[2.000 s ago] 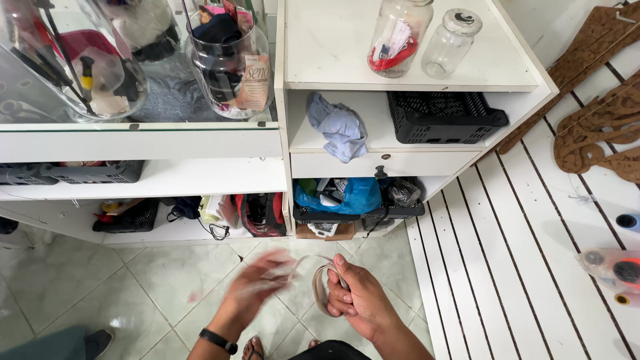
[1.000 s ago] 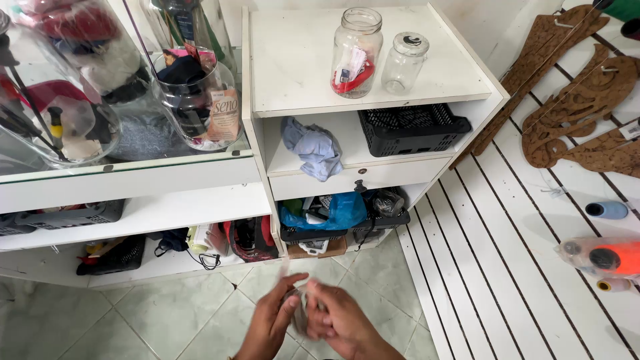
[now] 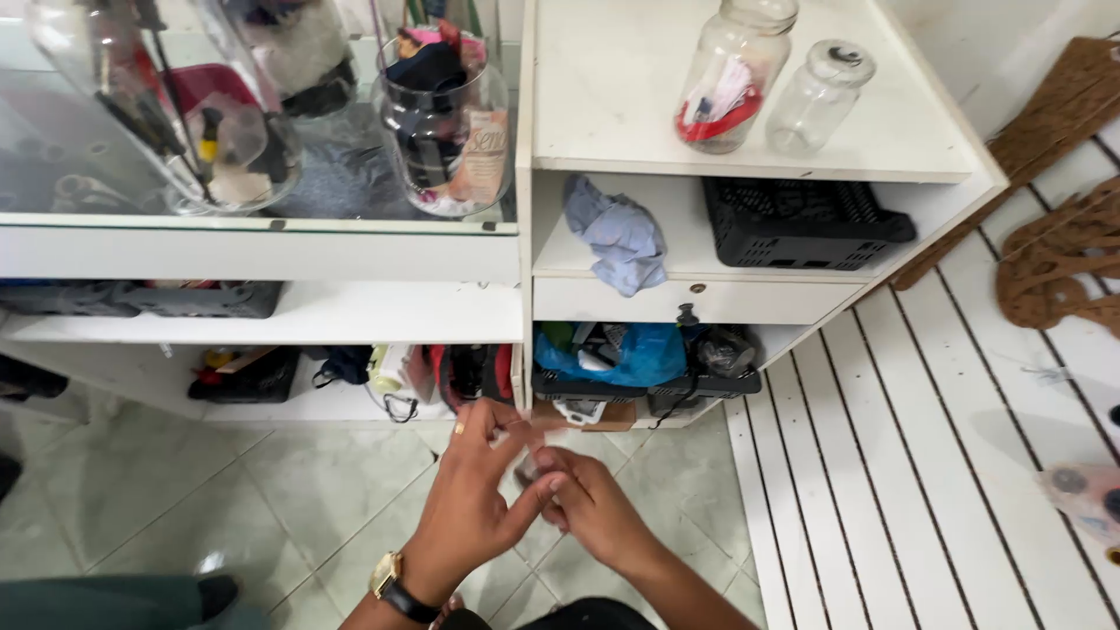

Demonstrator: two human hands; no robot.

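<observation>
Low in the middle of the head view, above the tiled floor, my two hands are close together. My left hand [image 3: 477, 486], with a ring and a black-strapped watch [image 3: 391, 579], has its fingers raised and partly blurred beside the small bundle. My right hand [image 3: 599, 507] is closed on a small greyish coiled strip [image 3: 528, 471], mostly hidden between the fingers. Whether my left fingers grip part of the strip cannot be told.
Ahead stands a white cabinet [image 3: 700, 299] with glass jars [image 3: 731, 83], a blue-grey cloth [image 3: 619, 236] and a black plastic crate [image 3: 801, 223]. White slats [image 3: 884, 464] run along the right. Another person's leg [image 3: 105, 602] is at lower left.
The strip, held in visible loops two seconds ago, is now mostly hidden in my right hand. My left hand has moved in close to my right.
</observation>
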